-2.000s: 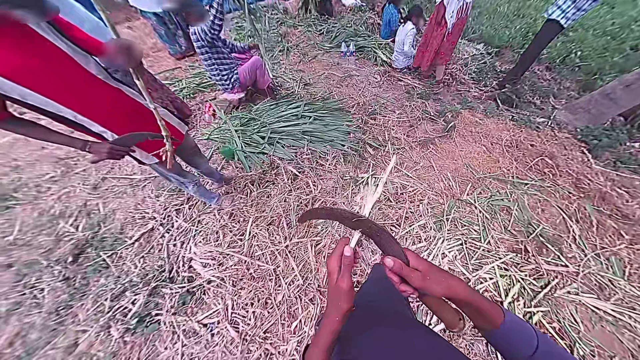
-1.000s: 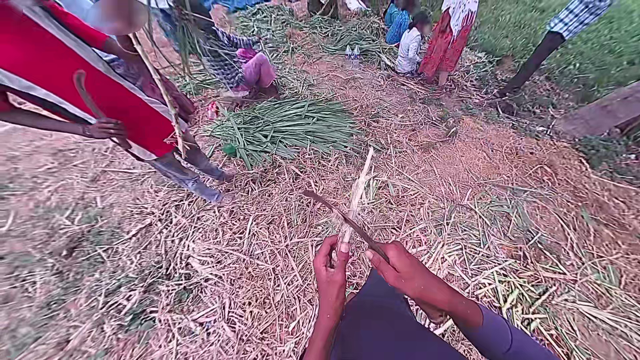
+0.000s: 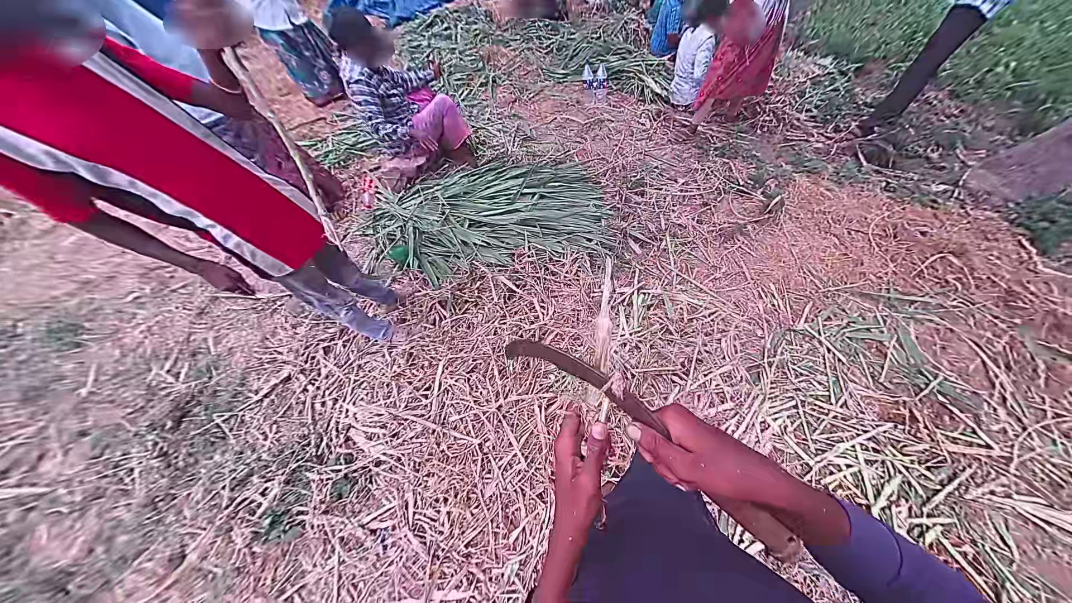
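My left hand (image 3: 579, 469) pinches the lower end of a pale, frayed plant stalk (image 3: 604, 327), which points away from me. My right hand (image 3: 691, 452) is closed on a sickle with a curved, dark metal blade (image 3: 565, 362). The blade crosses the stalk just beyond my left fingertips, its curved tip reaching to the left. Where the blade meets the stalk, a small pale pinkish bit shows. Both hands are above my dark-clothed lap.
Cut dry stalks (image 3: 435, 435) litter the ground. A pile of long green leaves (image 3: 502, 213) lies ahead. A person in red (image 3: 167, 159) stands at left beside a long stick (image 3: 280, 138). Another person (image 3: 394, 105) sits behind the pile; two bottles (image 3: 595, 79) stand farther back.
The sickle has turned in my right hand, so its curved blade shows broader than one second ago. The standing person's lower hand held a curved tool earlier; none shows in it now.
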